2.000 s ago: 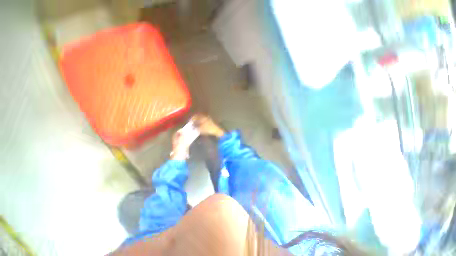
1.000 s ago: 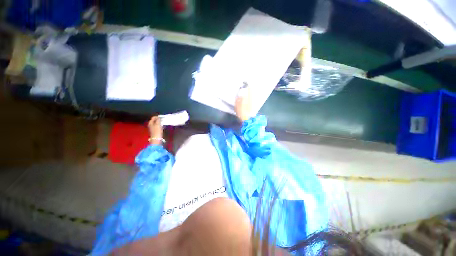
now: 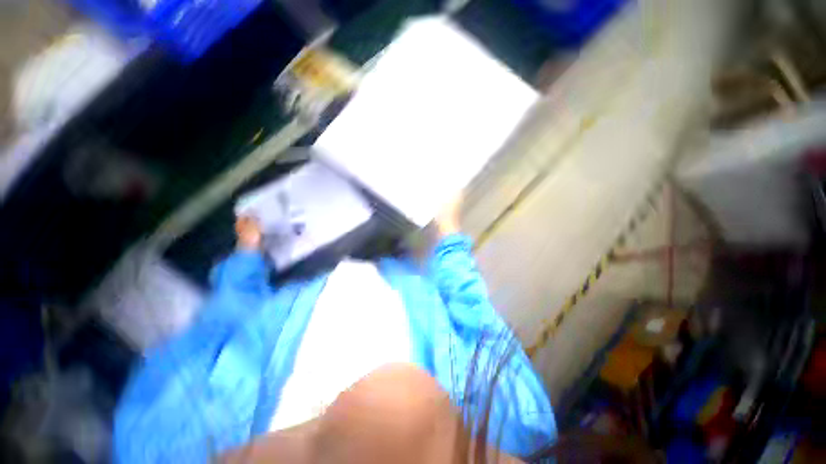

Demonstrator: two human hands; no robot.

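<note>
A large bright white sheet (image 3: 430, 118) is tilted over the bench and reaches past its right edge. My right hand (image 3: 448, 217) grips its near corner. A second, greyer white sheet (image 3: 317, 208) with small dark marks lies on the dark green bench, partly under the large sheet. My left hand (image 3: 247, 234) is at its left edge. The fingers are blurred, so I cannot tell whether they grip it or rest on it. No folded paper can be made out in my left hand.
A blue bin (image 3: 195, 23) stands at the upper left. A yellowish and white item (image 3: 317, 77) lies beyond the sheets. Another pale sheet (image 3: 149, 299) is at the left. Floor with yellow-black lines (image 3: 589, 285) runs along the right. Blurred coloured items (image 3: 638, 353) are at the lower right.
The view has turned. The large sheet, earlier lying on the bench under my right hand, is now lifted to the right. My left hand has moved from beside the bench onto the second sheet's edge.
</note>
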